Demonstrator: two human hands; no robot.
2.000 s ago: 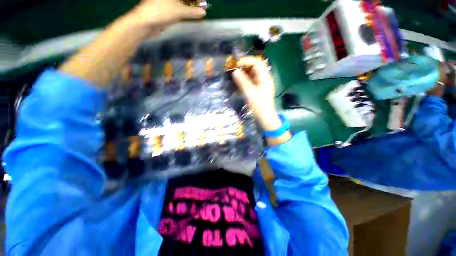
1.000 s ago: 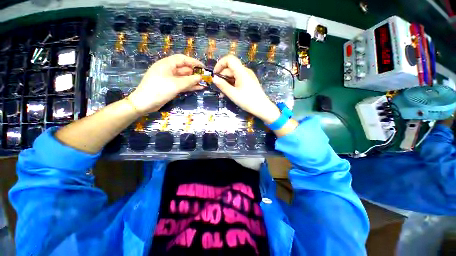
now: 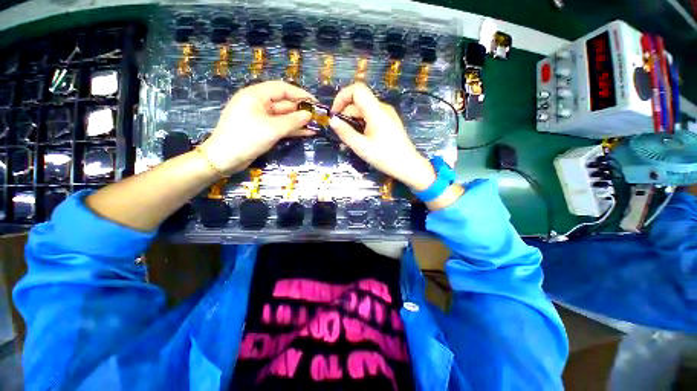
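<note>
A small module with an orange flex cable [image 3: 319,116] is held between both hands above the middle of the clear blister tray [image 3: 164,107]. My left hand [image 3: 264,122] pinches its left side between thumb and fingertips. My right hand [image 3: 374,131] grips a thin black lead or connector end [image 3: 348,120] at the module's right side. The fingers hide most of the module, and I cannot tell if the two pieces are joined. Rows of black squares with orange tails [image 3: 293,65] lie in the clear tray.
A black blister tray [image 3: 131,114] lies at left. At right are a small board [image 3: 473,80], black adapter [image 3: 505,156], white power supply [image 3: 565,84], power strip [image 3: 578,183] and teal fan [image 3: 661,156]. A person's blue sleeve [image 3: 672,221] shows at the right edge.
Two seconds ago my left hand was extended past the tray's far edge; it then came back to the middle. Over the last second both hands have barely moved.
</note>
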